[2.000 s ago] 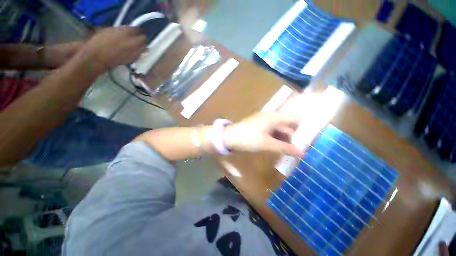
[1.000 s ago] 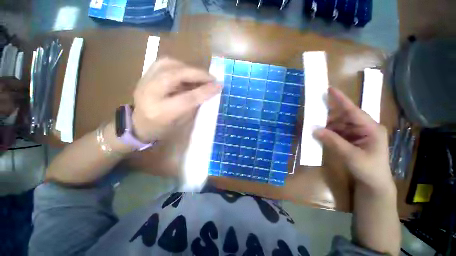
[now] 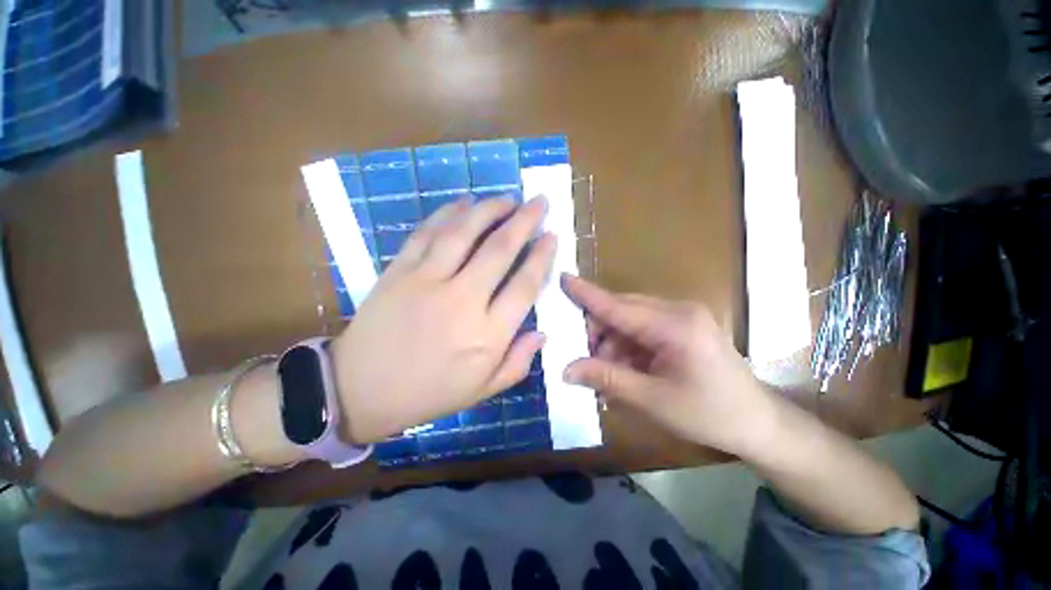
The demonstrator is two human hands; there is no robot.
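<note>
A blue solar cell sheet point(image 3: 440, 171) lies on the brown tabletop in front of me, with thin wire ends showing past its sides. One white strip point(image 3: 341, 231) lies slanted on its left part. Another white strip point(image 3: 574, 422) lies along its right edge. My left hand point(image 3: 444, 311) is spread over the sheet, fingertips on the inner side of the right strip; it covers the sheet's middle. My right hand point(image 3: 657, 357) is at the right strip's outer edge, thumb and index finger touching it.
A white strip point(image 3: 150, 265) lies left, with another at the far left edge. A white strip stack point(image 3: 772, 219) and loose silver ribbon pieces point(image 3: 862, 294) lie right. A grey round container point(image 3: 922, 104) stands at the upper right. A finished sheet stack point(image 3: 58, 69) is upper left.
Both white strips, held in my hands before, now lie on the sheet. My left hand has moved right across the sheet, and my right hand has moved inward to its right edge.
</note>
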